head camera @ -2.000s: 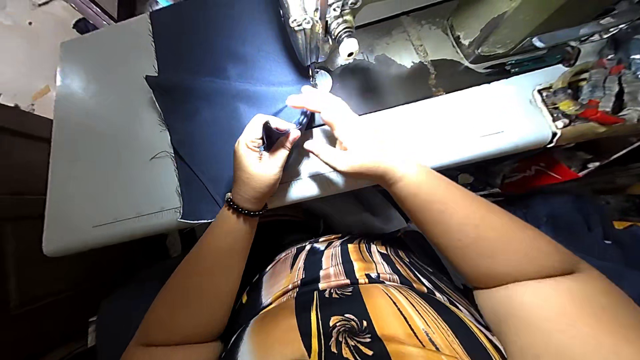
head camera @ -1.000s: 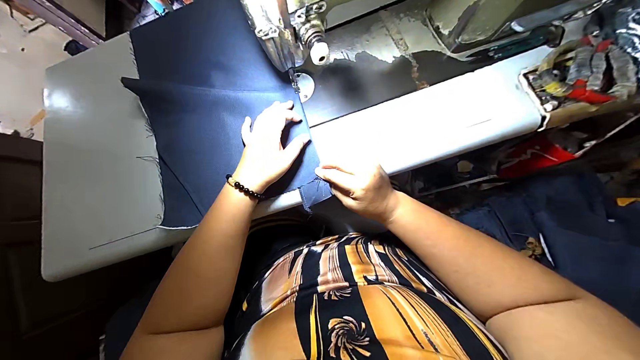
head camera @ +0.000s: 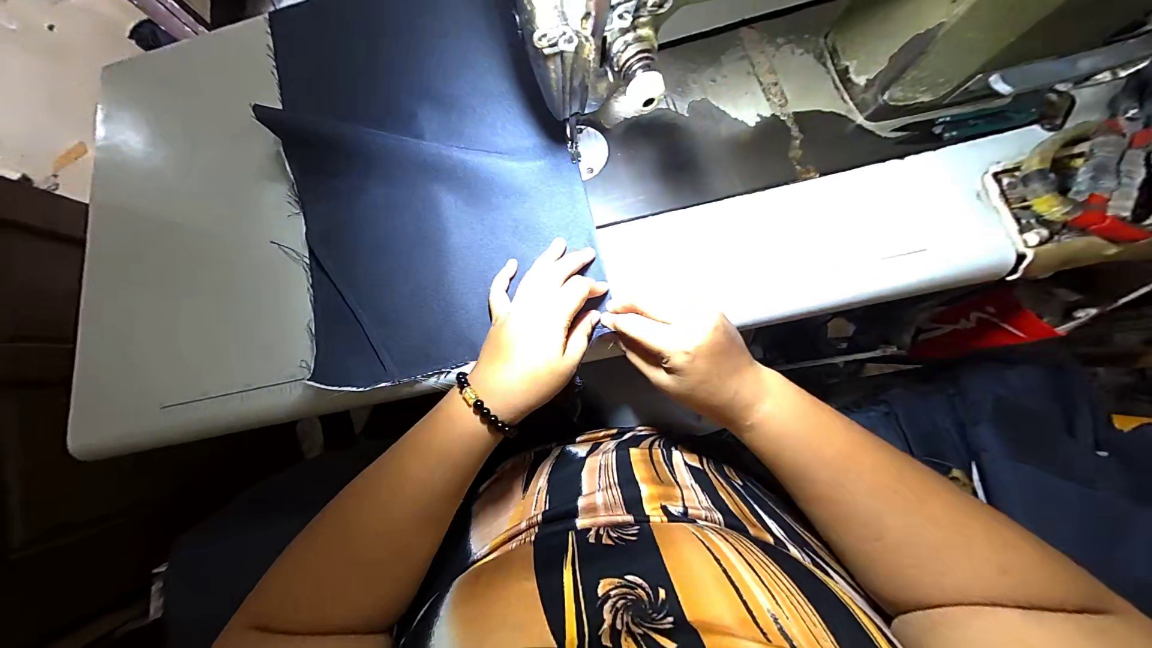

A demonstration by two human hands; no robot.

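Note:
Dark navy fabric [head camera: 423,207] lies over the sewing machine's table, its right edge running up to the presser foot [head camera: 573,139]. Frayed threads show along its left edge. My left hand [head camera: 540,333], with a beaded bracelet at the wrist, rests on the fabric near its lower right corner, fingers spread and thumb and fingertips by the edge. Pinched between the fingertips of my right hand [head camera: 684,351] is that same corner, at the table's front edge. The two hands nearly touch. The machine's needle area [head camera: 572,117] stands above the fabric's edge, beside a round metal plate [head camera: 591,152].
The white table [head camera: 189,270] extends left and right of the fabric. Behind is the worn machine body [head camera: 918,54]. A compartment at the right holds spools and red items [head camera: 1107,216]. Below it lie a red cloth item [head camera: 985,324] and more dark fabric [head camera: 1035,459].
Two seconds ago both hands were close to the needle, handling folded fabric; the fabric now lies flat there. Since one second ago my left hand has come down the edge, closer to my right hand.

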